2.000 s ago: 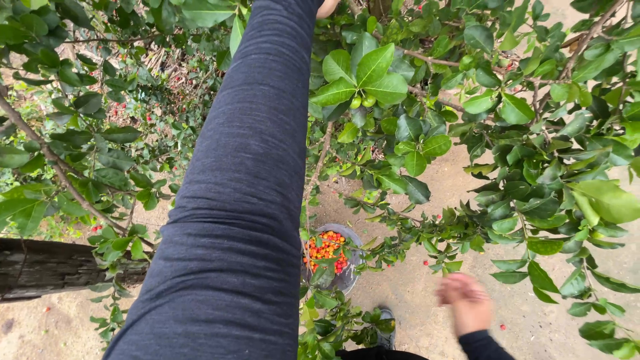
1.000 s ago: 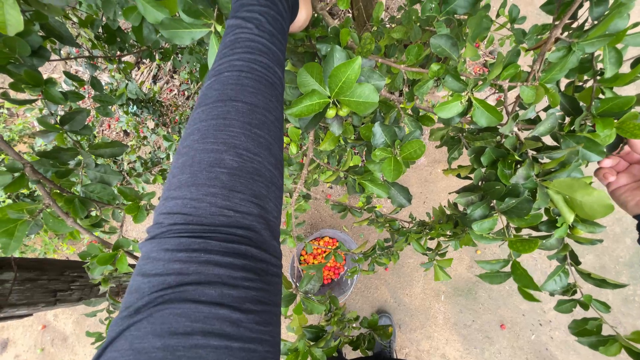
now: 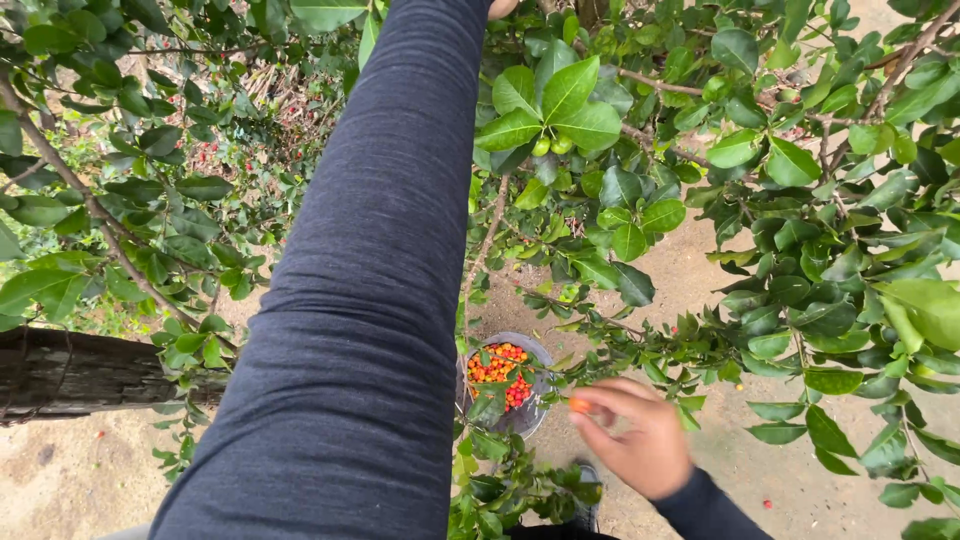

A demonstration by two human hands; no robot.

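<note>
My left arm, in a dark blue sleeve, reaches up through the leaves; only a sliver of my left hand (image 3: 502, 8) shows at the top edge, and its fingers are hidden. Low and right of centre, my right hand (image 3: 637, 435) pinches a small orange-red fruit (image 3: 579, 405) between thumb and fingertips. Just left of it, a bucket (image 3: 534, 346) on the ground holds many orange and red fruits (image 3: 499, 364), partly covered by leaves. Two green fruits (image 3: 551, 145) hang under a leaf cluster right of the sleeve.
Leafy branches (image 3: 825, 315) spread over the right side, and another branch (image 3: 97, 206) crosses the left. A dark weathered wooden post (image 3: 90, 371) lies across the lower left of the view. Fallen fruits (image 3: 766, 504) dot the sandy ground. A shoe (image 3: 587, 495) shows below the bucket.
My right hand has moved from the leaves at the right edge to beside the bucket, with an orange-red fruit now visible in its fingers. My left arm stays raised.
</note>
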